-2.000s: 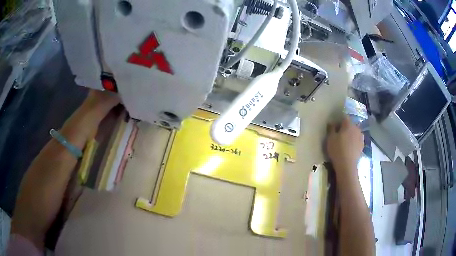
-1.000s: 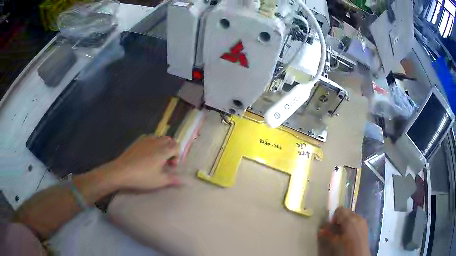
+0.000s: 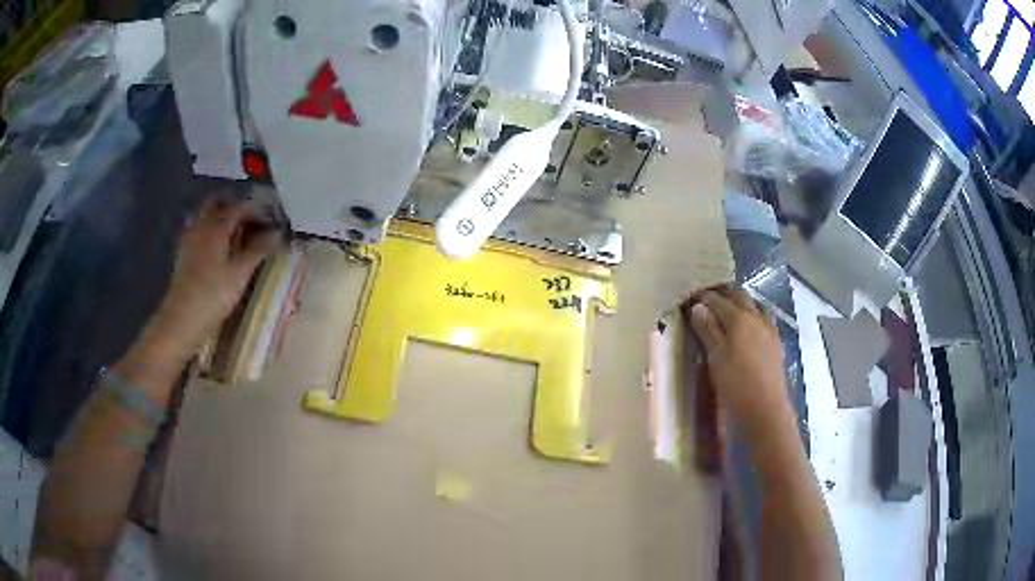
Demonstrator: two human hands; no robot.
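Observation:
The large beige panel [image 3: 341, 499] lies flat under the machine. The yellow clamp template [image 3: 471, 304], with handwritten numbers, rests on it, and a small pale yellow mark [image 3: 453, 487] shows below. My left hand [image 3: 225, 255] is at the panel's upper left, beside the left positioning strips [image 3: 270, 312]; its fingertips are partly hidden near the machine head. My right hand [image 3: 732, 338] is at the panel's right edge, above the right positioning strips [image 3: 663, 395], fingers bent down on the edge. Whether either hand grips the panel is unclear.
The white machine head [image 3: 329, 136] stands above the template, with the white lamp [image 3: 496, 195] beside it. A dark board [image 3: 91, 261] is at left. At right are a grey-framed screen [image 3: 900, 187], small grey pieces [image 3: 853, 354], a grey block [image 3: 905, 445] and clear plastic bags [image 3: 794, 142].
My left hand has moved up from the left strips' lower end to beside the machine head. My right hand has moved up along the right edge. The camera view has shifted.

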